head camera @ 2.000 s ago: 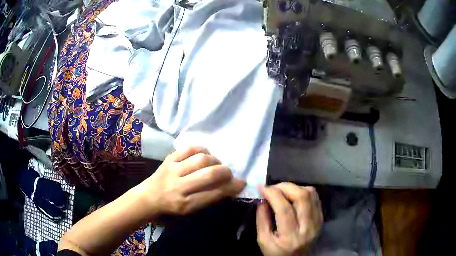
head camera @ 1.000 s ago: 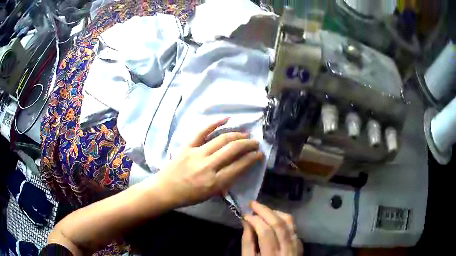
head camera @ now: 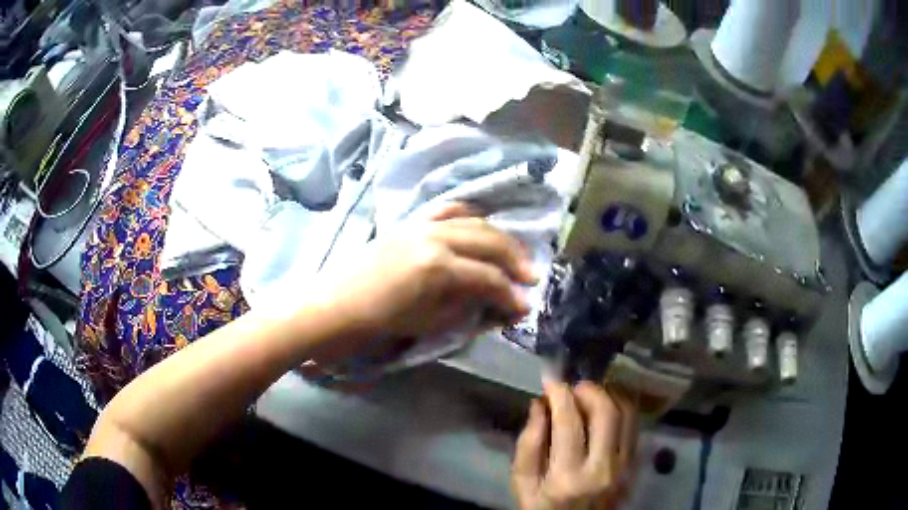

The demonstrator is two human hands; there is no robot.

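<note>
A pale white garment panel lies bunched left of the needle area of the overlock machine. My left hand lies on the cloth, fingers bent toward the needle area; the hand is blurred and covers part of the cloth. My right hand is just in front of the needle area, fingertips together at a small pale bit that is too blurred to name. More pale cloth lies bunched at the left.
Batik print fabric lies left of and behind the pale cloth. A torn-edged white sheet is behind the work. Tension knobs and thread cones are at the right. Navy bundles lie on checked cloth at lower left.
The view has shifted, showing more of the machine's back. The cloth's front edge has moved away from me toward the needle area and bunched. My right hand no longer holds the panel's near corner.
</note>
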